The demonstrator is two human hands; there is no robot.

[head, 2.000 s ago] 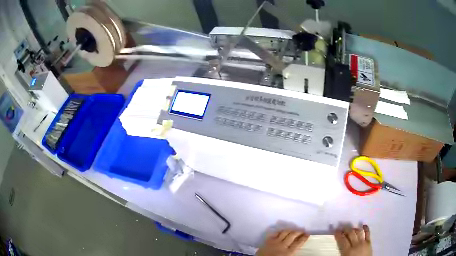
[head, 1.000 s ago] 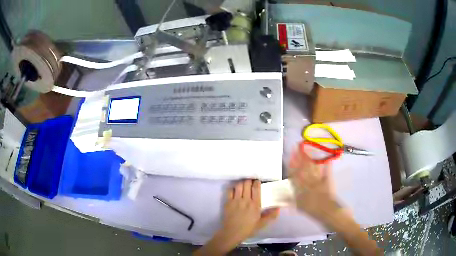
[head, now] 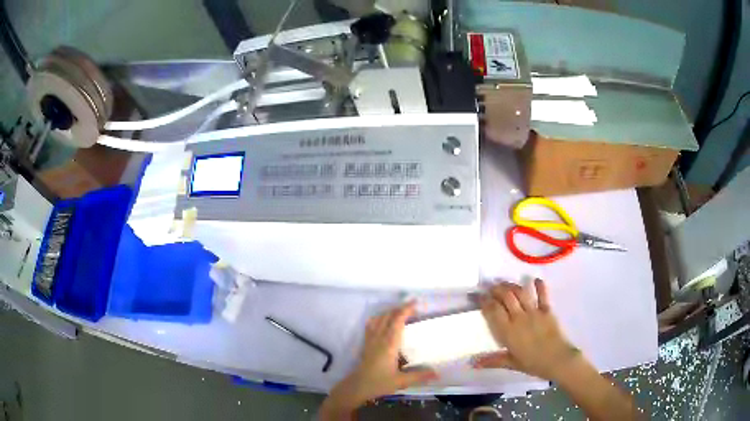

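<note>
A white strip bundle [head: 448, 339] lies on the bench in front of the white cutting machine [head: 345, 251], slightly tilted. My left hand [head: 385, 349] holds its left end, with fingers on the upper side and thumb below. My right hand [head: 526, 329] holds its right end, with fingers over the far edge and thumb at the near edge. The bundle's ends are partly hidden by my hands. Single strips cannot be told apart.
Scissors [head: 544, 242] with yellow and red loops lie right of the machine. A black hex key [head: 300, 341] lies left of my left hand. Blue trays [head: 164, 284] stand at the left. A cardboard box [head: 600, 167] with two white strips [head: 563, 112] on its flap stands back right.
My blurred right hand has come from near the scissors onto the bundle's right end. My left hand has shifted to the bundle's left end. More of the bundle shows between them.
</note>
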